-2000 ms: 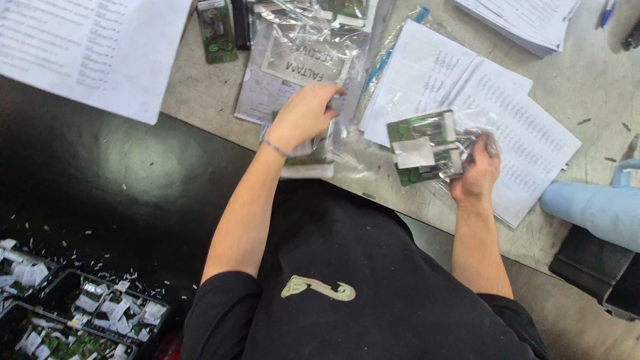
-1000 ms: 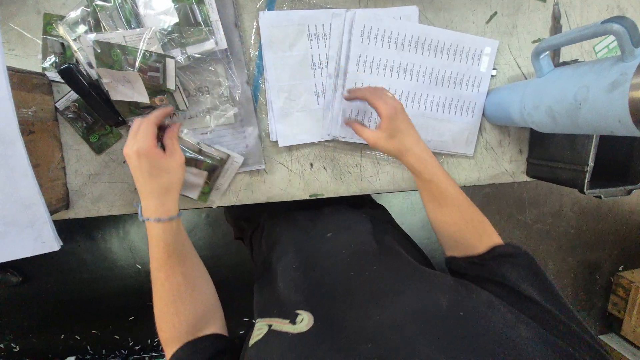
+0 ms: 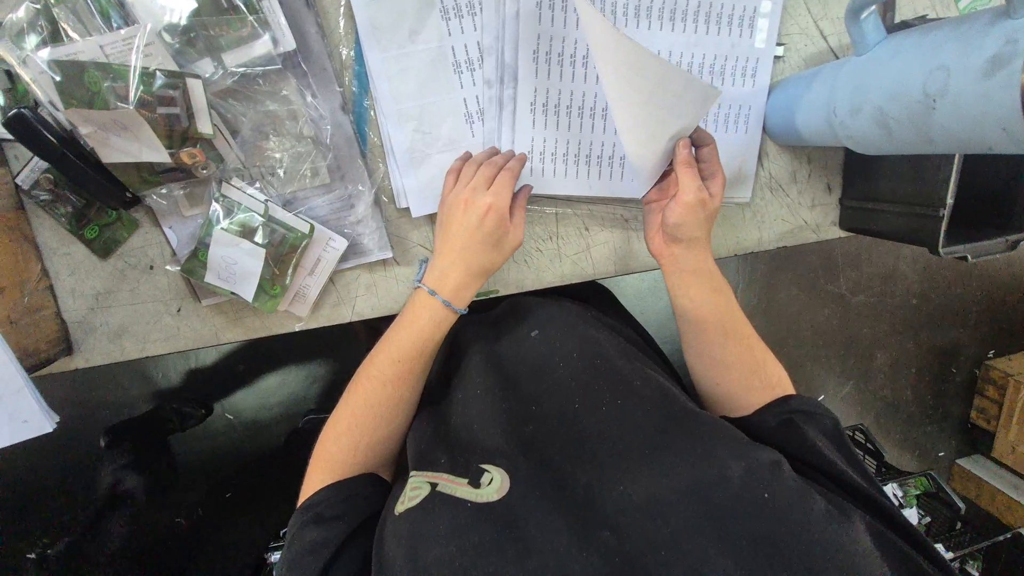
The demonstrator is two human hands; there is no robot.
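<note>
My right hand (image 3: 685, 196) pinches the lower corner of a printed sheet (image 3: 648, 96), which curls up and shows its blank back. This sheet tops a stack of printed sheets (image 3: 552, 136) on the worktable. My left hand (image 3: 484, 212) rests flat with fingers together on the stack's lower edge, holding nothing. To its left lies a plastic bag with a green card (image 3: 256, 248) and a handwritten paper slip. More bagged green cards (image 3: 132, 108) are piled at the upper left, with a black stapler-like tool (image 3: 68, 156) on them.
A light blue tumbler (image 3: 904, 88) lies on its side at the right, above a black plastic bin (image 3: 896, 200). The worktable's near edge (image 3: 352, 316) runs in front of my body. Wooden blocks (image 3: 1000, 392) and a crate of small packs (image 3: 920, 500) are at the lower right.
My left hand has moved right from the bagged cards to the paper stack. My right hand, earlier above the printed sheets, now lifts one sheet's corner. The bagged card seen in it first is gone from it.
</note>
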